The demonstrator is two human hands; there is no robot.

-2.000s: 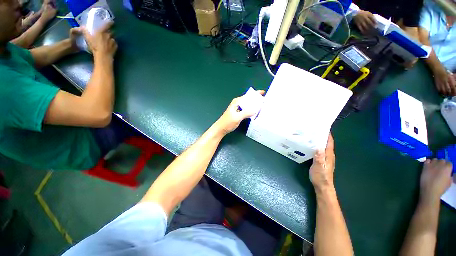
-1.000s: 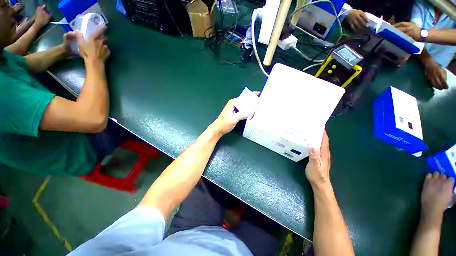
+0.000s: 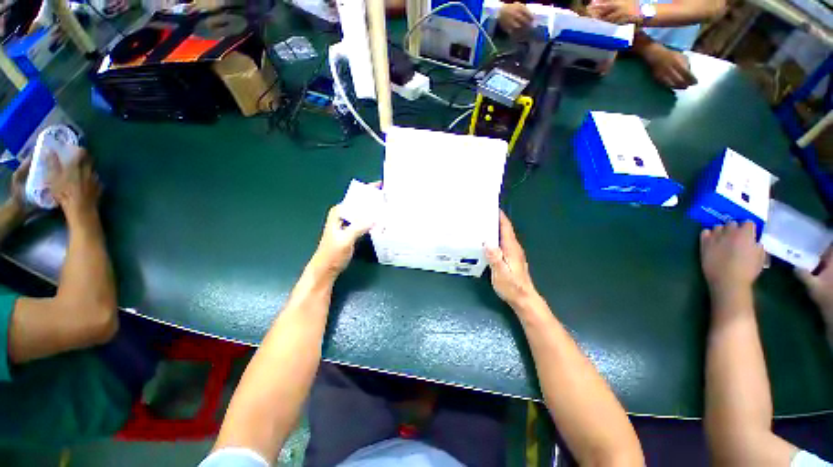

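Note:
A white retail box [image 3: 429,254] sits on the dark green bench in front of me, with small dark print on its near side. Its white lid [image 3: 445,173] stands up and open at the back. My left hand [image 3: 340,239] holds a small white flap or card [image 3: 363,202] at the box's left side; I cannot tell whether it is part of the box. My right hand [image 3: 508,263] grips the box's right side, fingers behind the wall and thumb in front. The inside of the box is too bright to make out.
A yellow-and-black tester [image 3: 501,102] and a pole [image 3: 378,68] with cables stand behind the box. Blue-and-white boxes [image 3: 627,157] lie to the right, one under another person's hand [image 3: 733,256]. A black-and-orange carton [image 3: 164,77] is back left. A person at left holds a white device [image 3: 46,166].
The view has turned right, so the bench and box appear further left. Another person's hands at the right now show with a box and its white flap. My hands keep the same hold.

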